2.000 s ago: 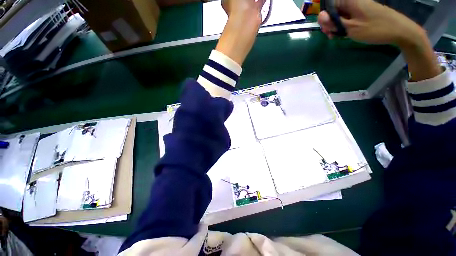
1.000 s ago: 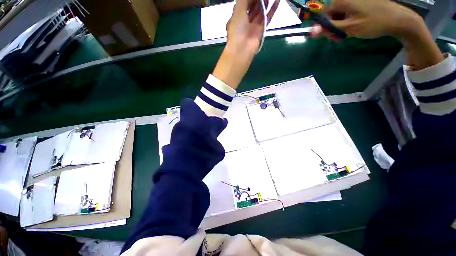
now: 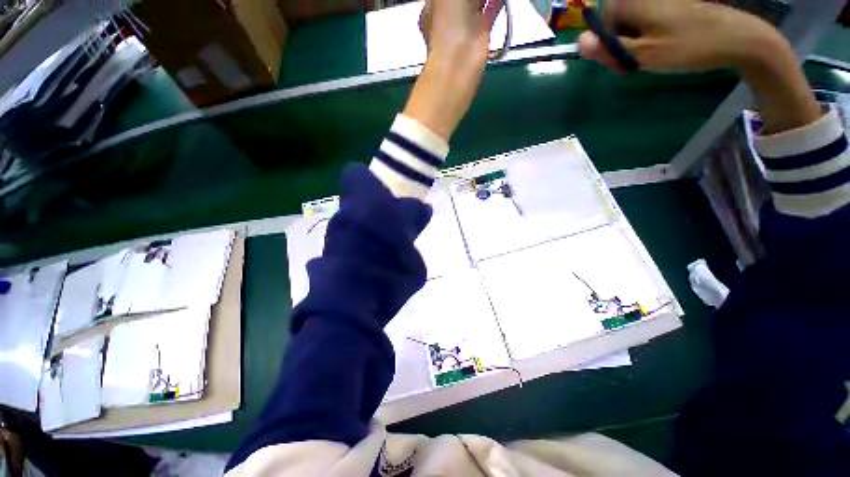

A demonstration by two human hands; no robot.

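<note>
My left hand is raised at the top edge, partly cut off, holding a thin pale ring, likely a tape roll. My right hand is raised at the top right, closed around the black handles of scissors; the blades are cut off by the edge. Below lie white card panels in a two-by-two layout, partly hidden by my left sleeve. Small green circuit boards with wires sit near their edges: one at the lower right, one at the lower middle, one at the top.
More white panels lie on a grey-brown board at left. A cardboard carton and a white sheet are behind the raised rail. A crumpled white wad lies at right, near stacked sheets.
My left hand rose towards the top edge from one second ago, and the scissors moved partly out of view. A thin pale strip now shows across the left panels. The central panels look unchanged.
</note>
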